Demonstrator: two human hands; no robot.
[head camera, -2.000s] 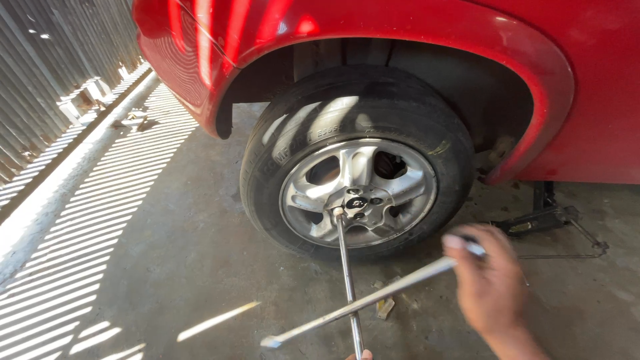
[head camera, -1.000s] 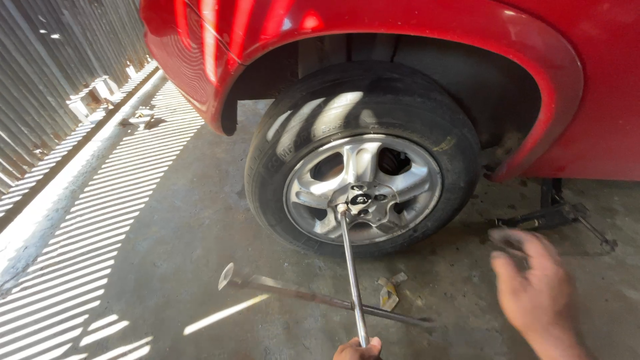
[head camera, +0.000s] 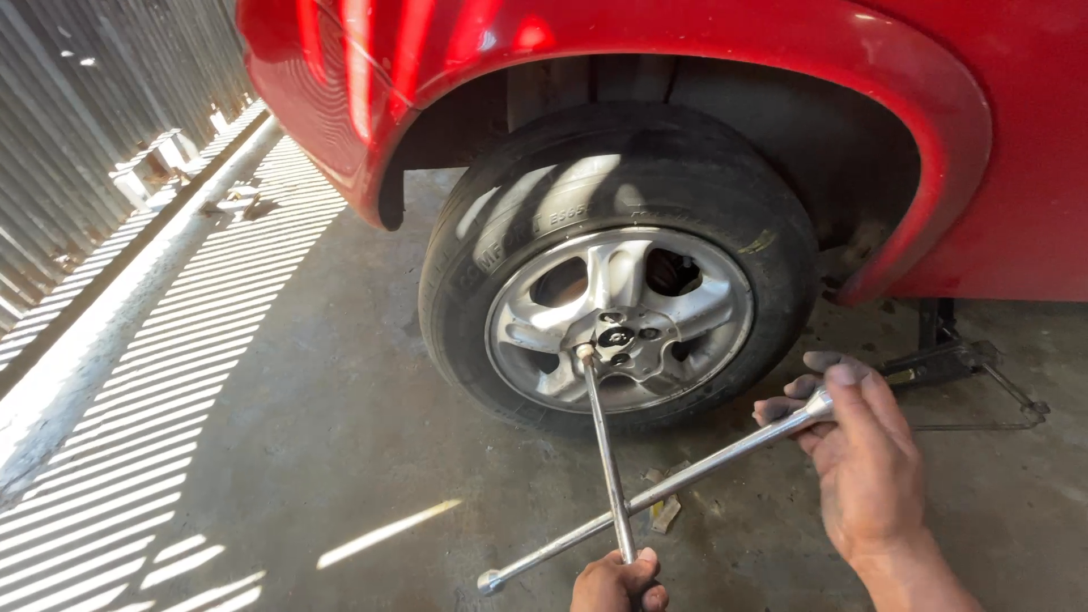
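Note:
A four-way lug wrench (head camera: 609, 459) of shiny metal has one socket end on a lug position of the silver alloy wheel (head camera: 619, 263), left of its black center cap. My left hand (head camera: 619, 581) is closed around the wrench's near arm at the bottom of the view. The cross arm slants from the lower left up to the right. At its upper right end is my right hand (head camera: 858, 450), thumb and fingers around the socket end; whether they grip it firmly is hard to tell. Dark lug nuts surround the cap. The black tire (head camera: 459, 280) sits within the wheel arch.
The red car's fender (head camera: 680, 30) curves over the wheel. A jack (head camera: 935, 348) with a crank rod stands under the body at right. A small crumpled piece (head camera: 666, 512) lies on the concrete floor below the wheel. A corrugated metal wall (head camera: 93, 110) runs along the left.
The wrench's cross arm, blurred and at another slant a second ago, now slopes up to the right. My right hand, apart from it then, is now at its upper right end.

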